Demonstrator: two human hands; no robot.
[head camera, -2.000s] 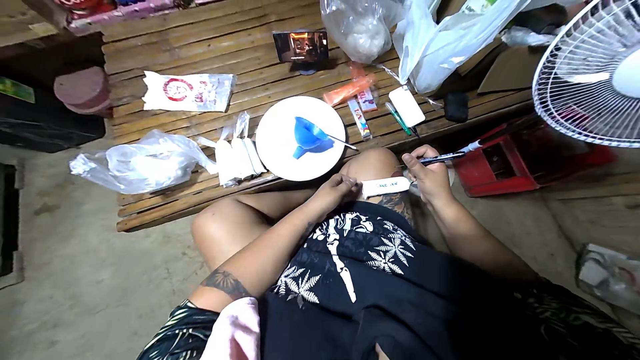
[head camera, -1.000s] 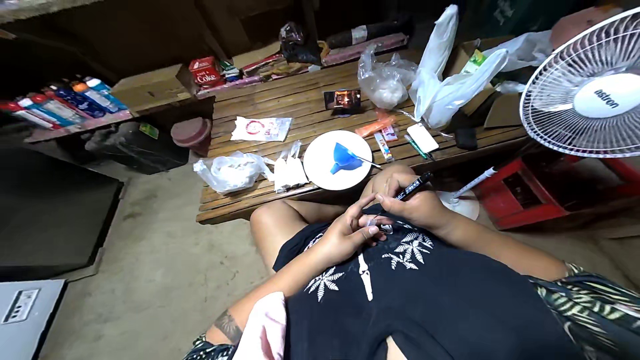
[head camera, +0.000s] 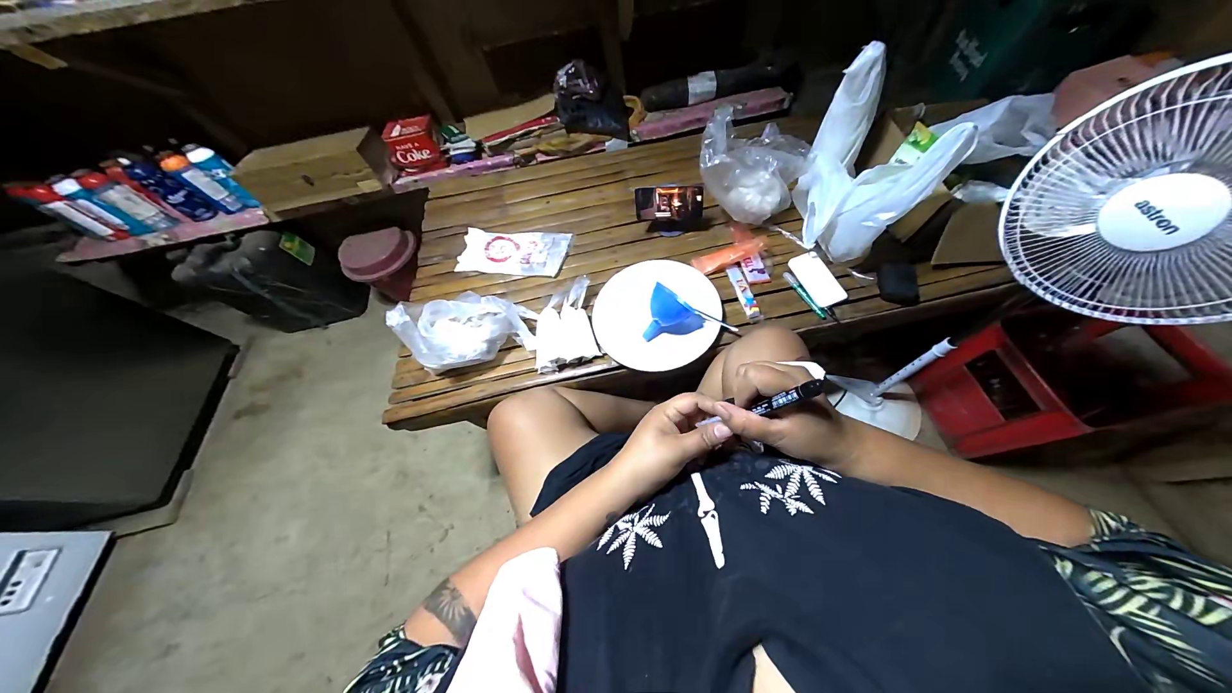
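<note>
My right hand (head camera: 789, 423) holds a black marker pen (head camera: 791, 396), which points up to the right. My left hand (head camera: 674, 438) meets it over my lap, fingertips close together; a small pale edge shows between the hands, too hidden to name. A white piece (head camera: 811, 368) sticks out behind my right hand. Beyond my knees, a blue plastic funnel (head camera: 671, 314) and a thin stick lie on a round white plate (head camera: 626, 337). Left of the plate are small white packets (head camera: 566, 334) and a clear plastic bag with white contents (head camera: 460, 329).
The slatted bamboo table (head camera: 587, 217) also bears a propped phone (head camera: 669, 206), a white rectangular object (head camera: 817, 279), a green pen (head camera: 805, 295) and plastic bags (head camera: 847, 183). An electric fan (head camera: 1145, 207) and a red crate (head camera: 1001, 385) stand at the right.
Two seconds ago a white strip with writing showed between my hands; now my hands are closer together and mostly cover what lies between them. The view has shifted left and up.
</note>
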